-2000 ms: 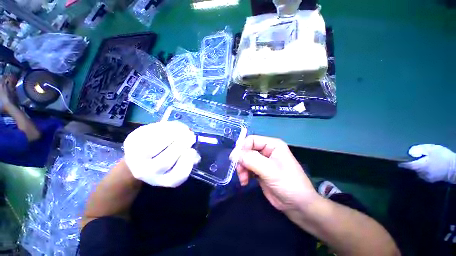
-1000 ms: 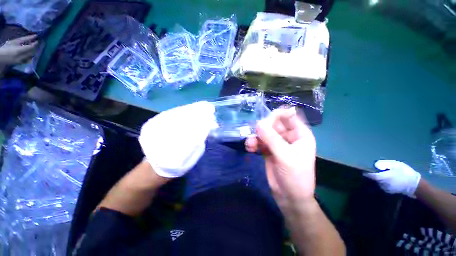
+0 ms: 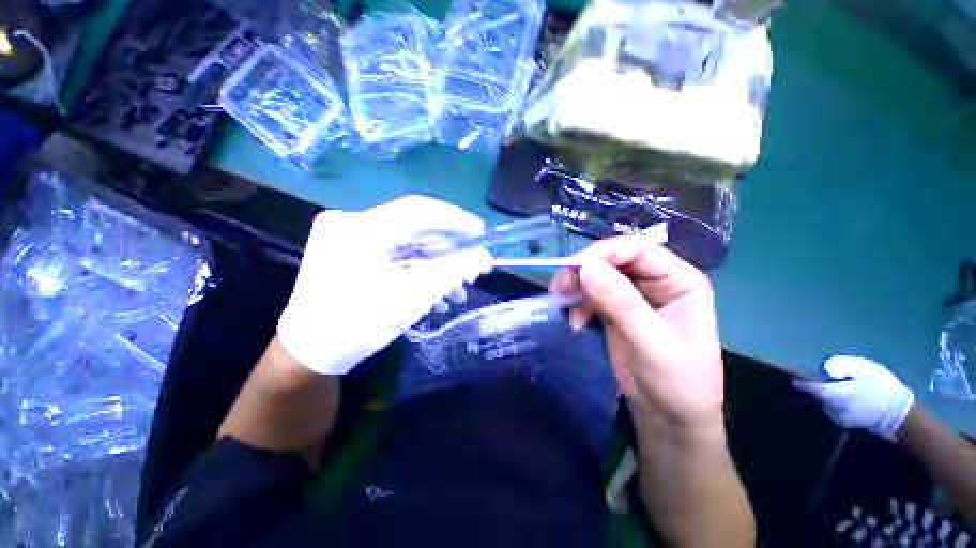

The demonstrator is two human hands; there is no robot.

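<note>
A clear plastic case [image 3: 524, 233] is held edge-on and tilted above my lap, with crinkled clear film [image 3: 498, 326] hanging below it. A thin white strip or edge [image 3: 535, 261] runs between my hands; I cannot tell if it is part of the case. My left hand [image 3: 380, 280], in a white glove, is closed around the case's left end. My bare right hand [image 3: 653, 321] pinches the right end between thumb and fingers. The fingers hide both ends.
A film-wrapped cream block [image 3: 653, 112] sits on a black base plate [image 3: 706, 219]. Bagged clear cases [image 3: 391, 86] lie left of it, beside a black parts tray [image 3: 150, 86]. A bin of bagged cases [image 3: 86, 353] is at left. Another person's gloved hand [image 3: 867, 396] is at right.
The case has gone from lying flat to edge-on between my hands, and the loose film now hangs below it. The view has shifted, so the wrapped block appears further right.
</note>
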